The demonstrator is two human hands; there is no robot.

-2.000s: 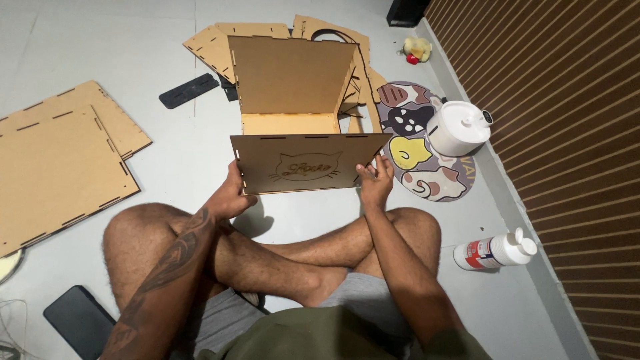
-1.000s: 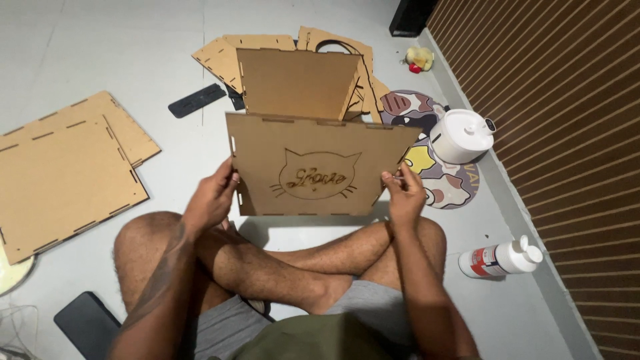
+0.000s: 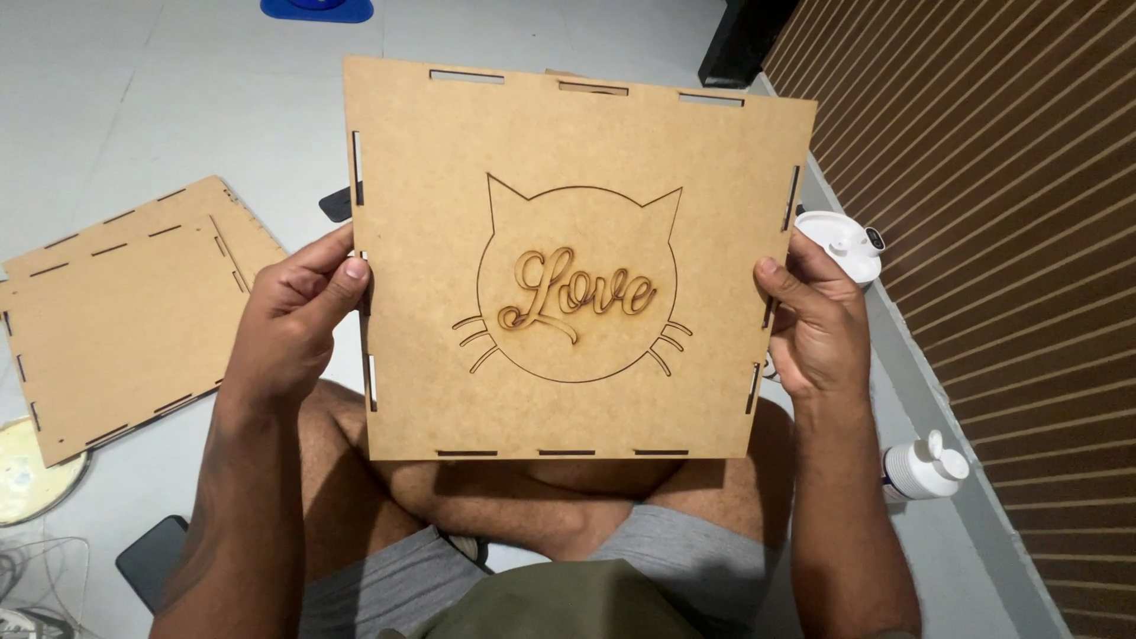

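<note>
A square fibreboard panel (image 3: pixel 577 417) faces me above my crossed legs, with slots along its edges. It bears a cut cat-head outline with whiskers, and the word "Love" in script across the middle. My left hand (image 3: pixel 297 311) grips the panel's left edge, thumb on the front face. On the opposite edge, my right hand (image 3: pixel 816 311) holds it with the thumb in front and the fingers behind. The panel hides most of what lies behind it.
More slotted panels (image 3: pixel 115 328) overlap on the floor at left, near a dark phone (image 3: pixel 153 561), cables and a yellow round item (image 3: pixel 31 470). Along the slatted wall (image 3: pixel 976 266) at right are a white appliance (image 3: pixel 839 244) and a white bottle (image 3: pixel 923 469). A blue object (image 3: pixel 317 7) lies far off.
Both hands have raised the cat-head panel toward me and turned its face up to my view. It now covers the standing panels that showed behind it earlier.
</note>
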